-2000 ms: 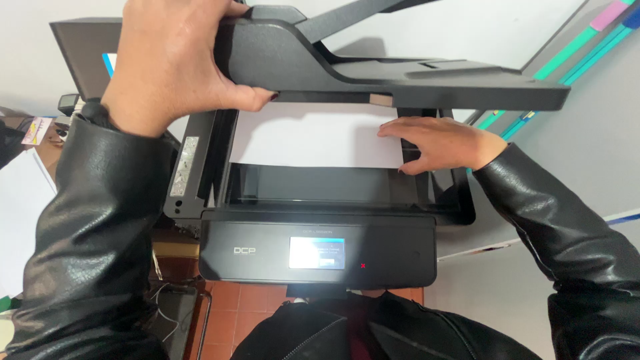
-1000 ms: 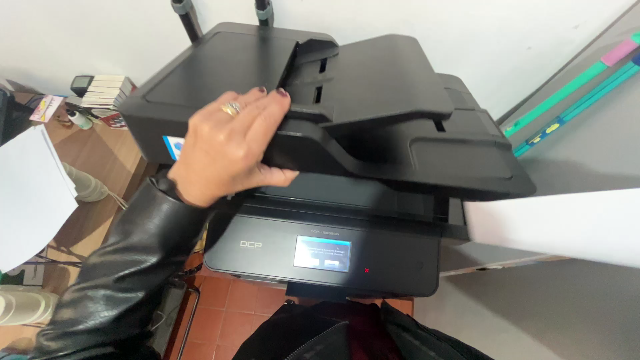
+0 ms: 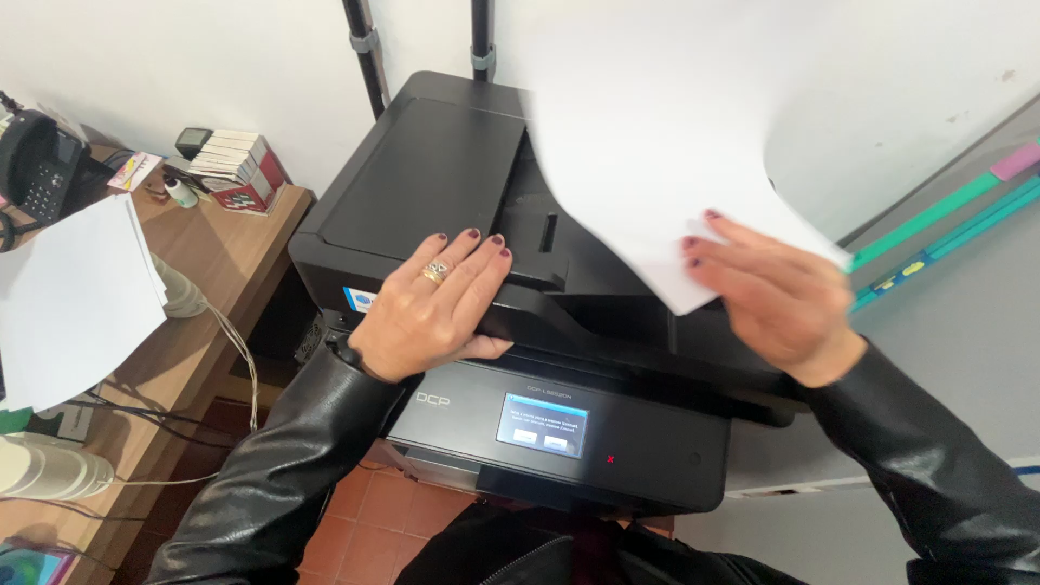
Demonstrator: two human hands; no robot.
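My left hand [image 3: 435, 313] lies flat on the closed lid [image 3: 422, 171] of a black multifunction printer, its thumb over the front edge. It grips nothing. Between the fingers and thumb of my right hand [image 3: 776, 296] is the lower part of a white sheet of paper [image 3: 650, 130], which bends upward above the right side of the lid and hides part of the document feeder. Below the lid, the printer's control panel [image 3: 666, 451] has a lit touchscreen [image 3: 542, 426] and a small red mark beside it.
At the left, a wooden desk [image 3: 268, 236] holds a stack of white paper [image 3: 73, 309], a black desk telephone [image 3: 41, 162], a red-and-white box of cards [image 3: 244, 175], spools of cord [image 3: 57, 467] and cables. Two black poles [image 3: 366, 49] stand behind the printer. Green tubes [image 3: 934, 227] lean at the right.
The raised lid has come down over the scanner glass. My right hand, earlier at the paper on the glass, now holds a sheet above the lid. My left hand has stayed on the lid.
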